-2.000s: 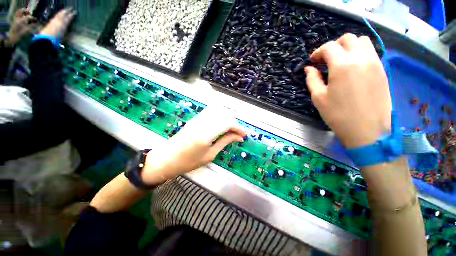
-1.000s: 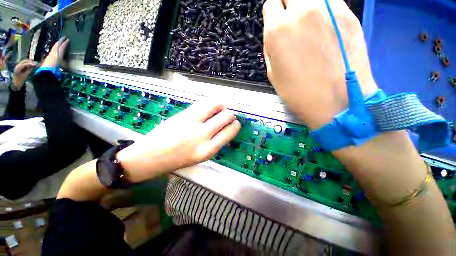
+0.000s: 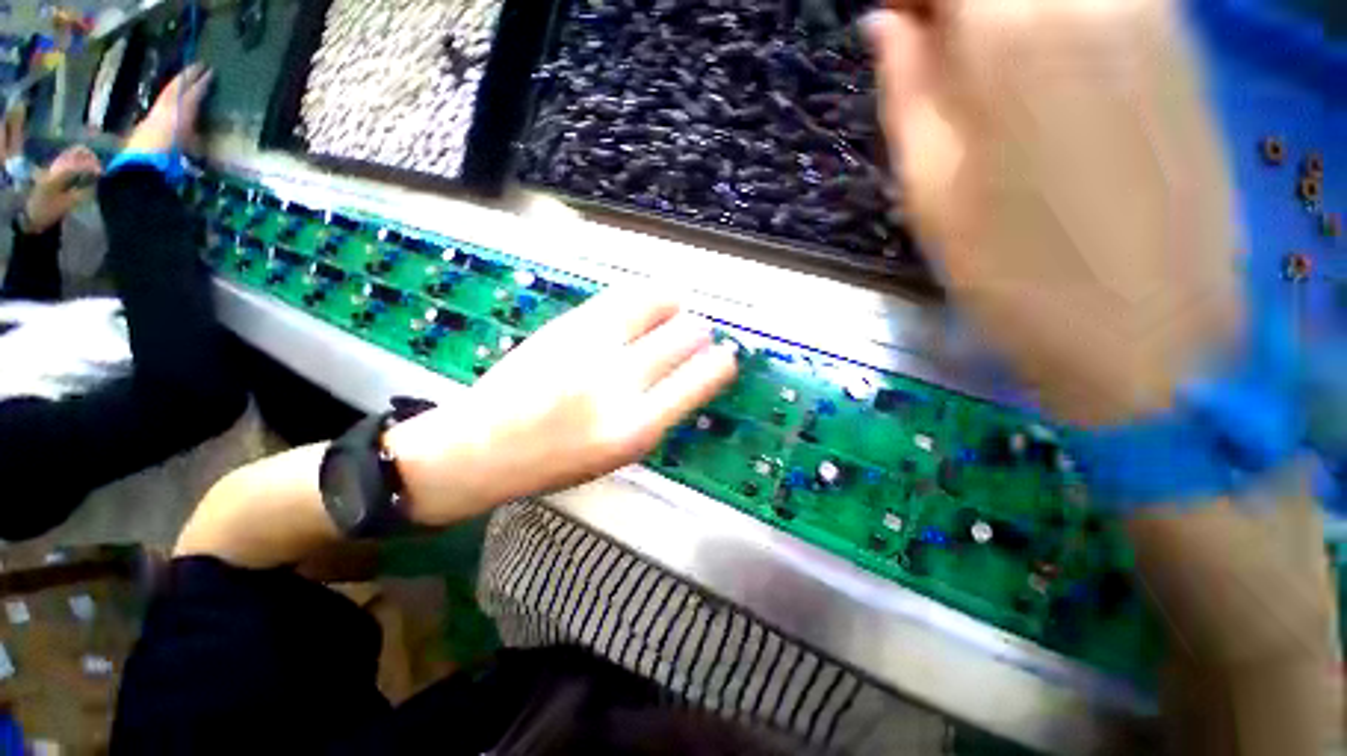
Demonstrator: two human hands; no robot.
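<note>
The green circuit board panel [image 3: 872,458] lies in the silver line rail [image 3: 709,539], dotted with small parts and pale round tops. My left hand [image 3: 591,384], with a black watch, lies over the panel, palm down; whether its fingertips hold anything is hidden. My right hand [image 3: 1064,163], with a blue wrist strap [image 3: 1197,443], is raised over the right side of the black capacitor tray; it is blurred and its fingers run to the top edge, so its grip is unclear. The tray holds heaped black capacitors [image 3: 694,133].
A second black tray of small white parts [image 3: 399,89] stands farther left. A blue tray [image 3: 1285,89] at the right holds a few orange-brown parts [image 3: 1309,189]. Another person's hand [image 3: 170,111] and dark sleeve are at the left. Striped cloth [image 3: 650,620] hangs below the near rail.
Since two seconds ago my right hand has moved from the capacitor heap to a place nearer the camera, and is now blurred. My left hand stays over the panel. The view has shifted.
</note>
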